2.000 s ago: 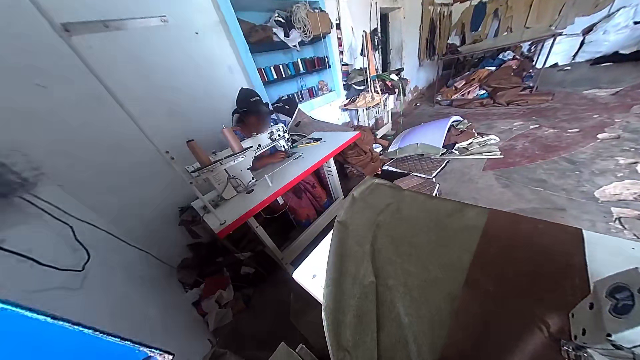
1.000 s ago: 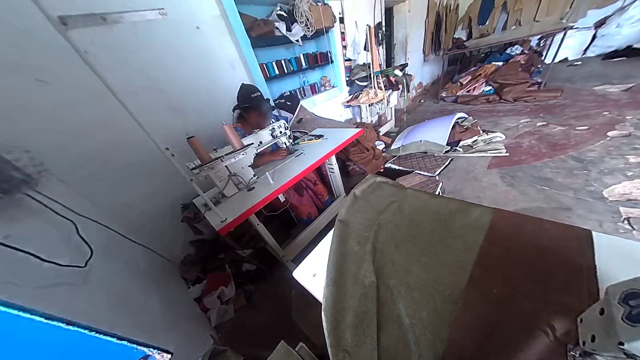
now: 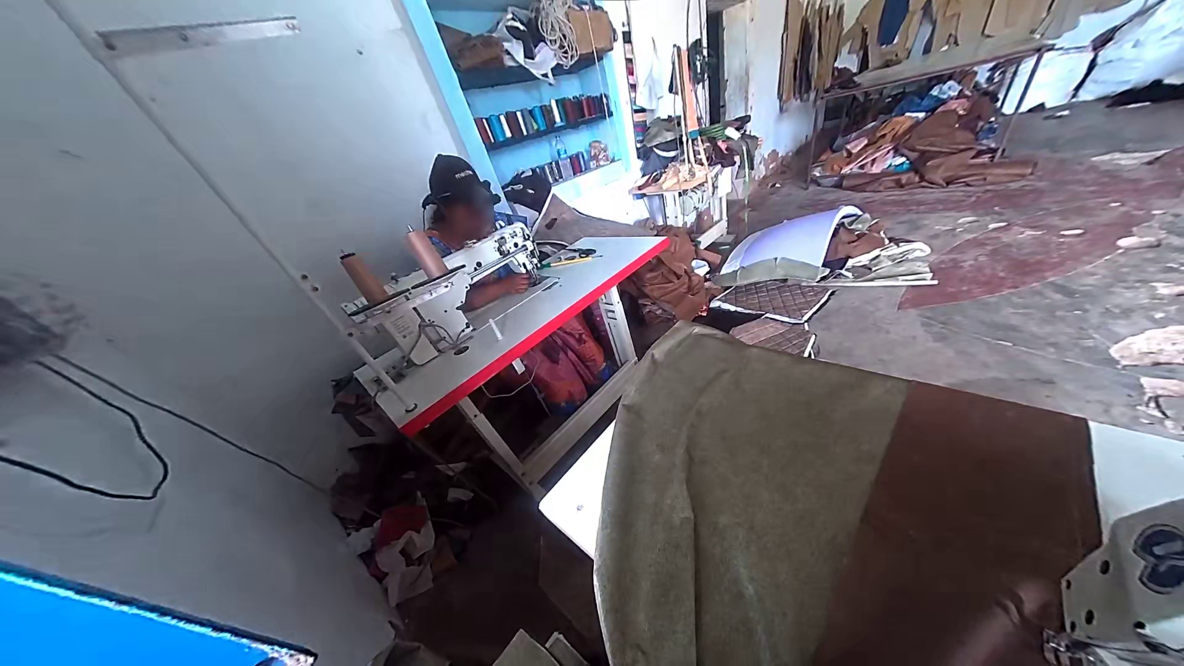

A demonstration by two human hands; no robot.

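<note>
Neither my left hand nor my right hand shows in the head view. A large sheet of material, with an olive-green part (image 3: 749, 499) and a brown part (image 3: 971, 499), lies over a white sewing table (image 3: 581, 495) and hangs over its near left side. At the lower right edge stands the head of a sewing machine (image 3: 1124, 578), partly cut off, with the brown part reaching under it. What touches the sheet beyond the frame is hidden.
Beyond, a person (image 3: 462, 208) sits at a red-edged sewing table (image 3: 555, 305) with another sewing machine (image 3: 444, 301). Scraps (image 3: 407, 550) lie on the floor between wall and tables. Quilted pieces (image 3: 777, 305) and a cloth pile (image 3: 953, 143) are farther off.
The machine head at the lower right now shows less at the frame's edge than two seconds ago, as the view has shifted slightly. The sheet's lie looks much the same.
</note>
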